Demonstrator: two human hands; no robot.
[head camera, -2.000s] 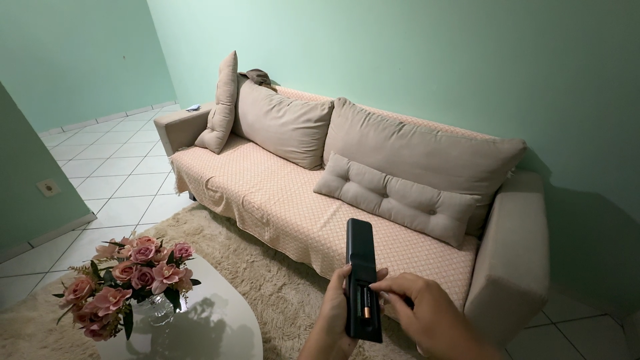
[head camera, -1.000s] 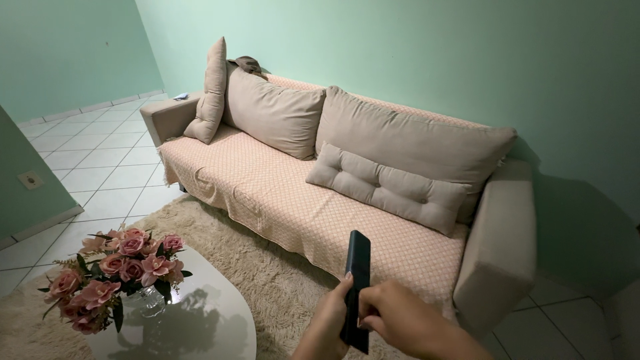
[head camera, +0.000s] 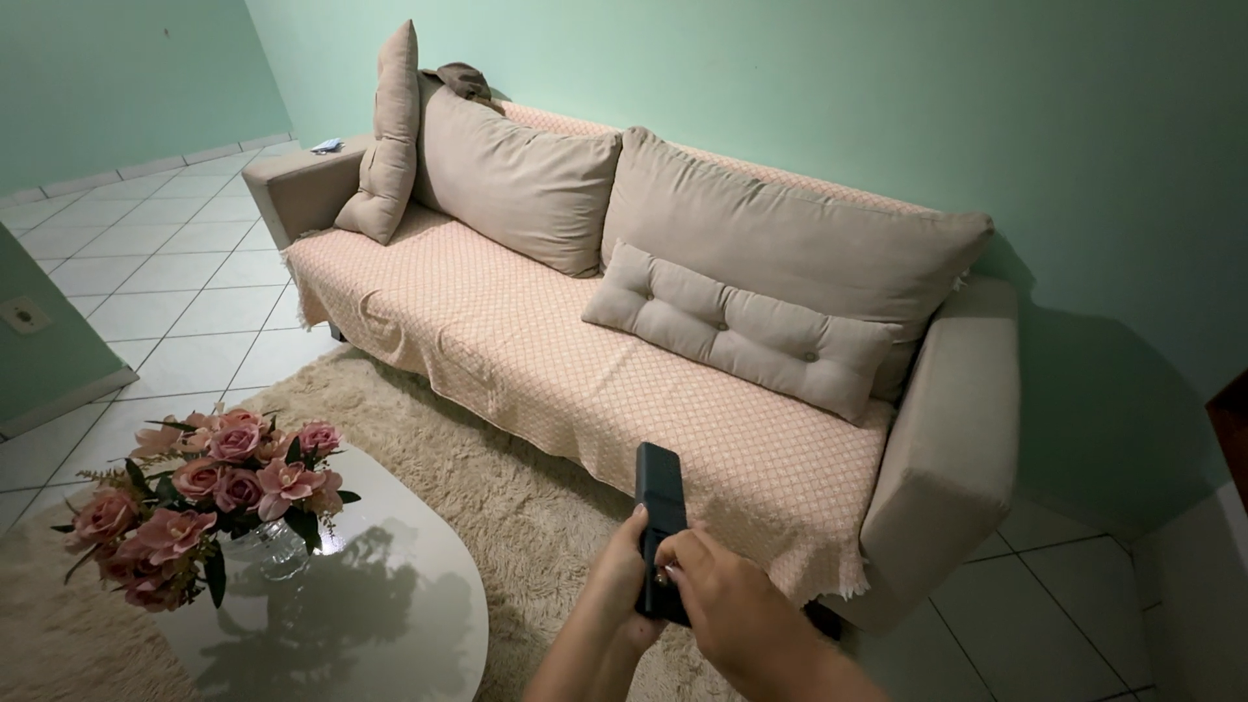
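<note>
A black remote control (head camera: 662, 483) is held in my left hand (head camera: 616, 580), upright and slightly tilted, at the lower middle of the head view. My right hand (head camera: 726, 590) has its fingertips at the lower half of the remote, over its battery compartment. A small shiny part, perhaps a battery end, shows beside those fingertips. The right fingers hide most of the compartment, so whether they pinch a battery is not clear.
Beyond my hands stands a beige sofa (head camera: 960, 448) with a pink patterned cover (head camera: 507, 341), large back cushions (head camera: 780, 234) and a tufted cushion (head camera: 741, 327). At lower left, a white table (head camera: 390, 624) bears pink flowers (head camera: 234, 487) in a glass vase (head camera: 278, 551). A shaggy rug (head camera: 526, 546) lies between.
Two seconds ago a battery showed inside the remote's compartment; my right fingers now cover much of it. The remote has tilted and turned slightly between the frames.
</note>
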